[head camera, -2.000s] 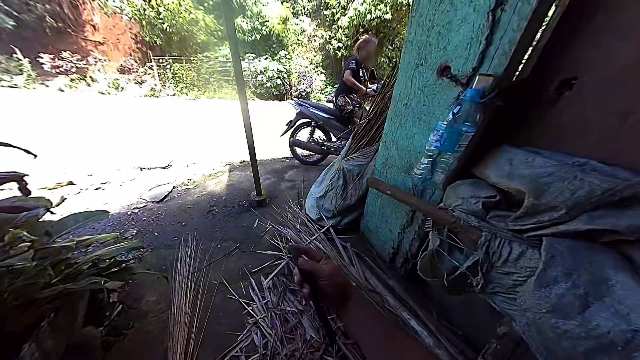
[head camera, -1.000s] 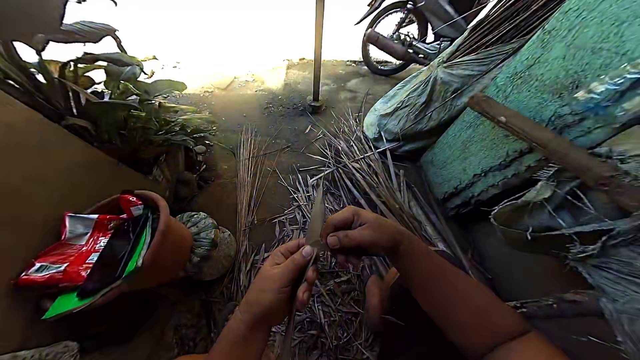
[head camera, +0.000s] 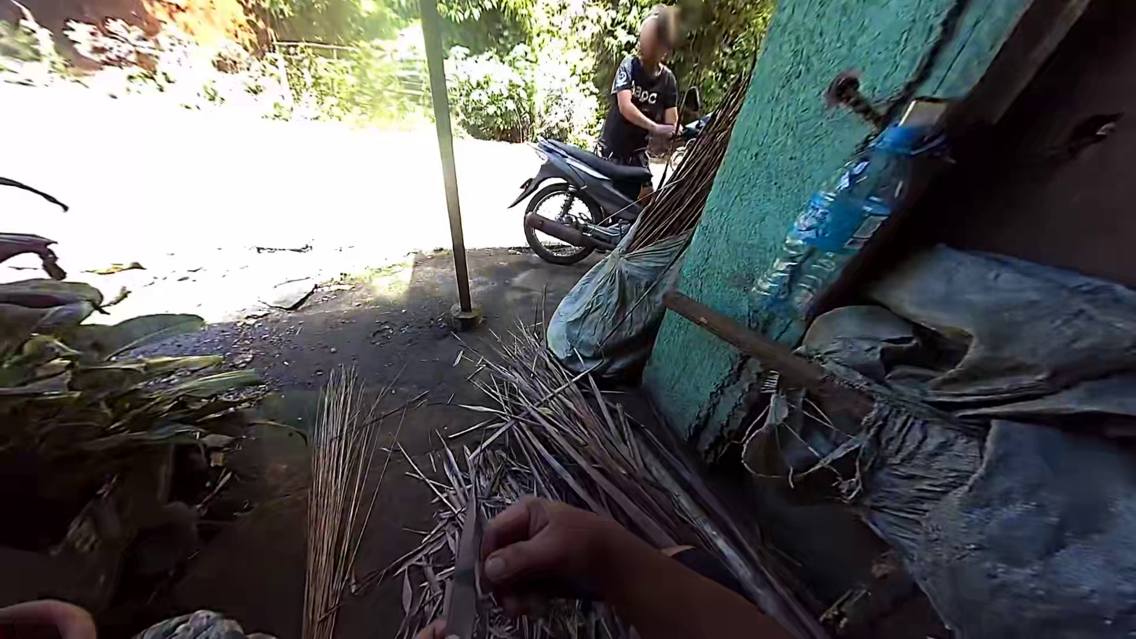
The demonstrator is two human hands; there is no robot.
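Observation:
Fingers curled and thumb against the forefinger, my right hand (head camera: 541, 550) is low in the head view, against the right side of an upright knife blade (head camera: 464, 568). Any thin strip in its grasp is too dark to make out. Only a fingertip of my left hand (head camera: 435, 631) shows at the bottom edge, on the lower part of the knife; the handle is out of view. Beneath and beyond my hands lies a heap of dry leaf strips and stalks (head camera: 568, 435). A bundle of thin sticks (head camera: 337, 506) lies on the ground to the left.
A sack (head camera: 612, 311) of long sticks leans on a turquoise post (head camera: 754, 195). Plastic bottles (head camera: 839, 213), a wooden bar (head camera: 754, 337) and grey sacking (head camera: 1021, 497) are at right. Leafy plants (head camera: 133, 382) are at left. Beyond the metal pole (head camera: 448, 169), a person (head camera: 639, 98) stands by a motorcycle (head camera: 586, 195).
The view has swung up from my hands to the street since a second ago. The person, seated on the motorcycle two seconds ago, now stands beside it.

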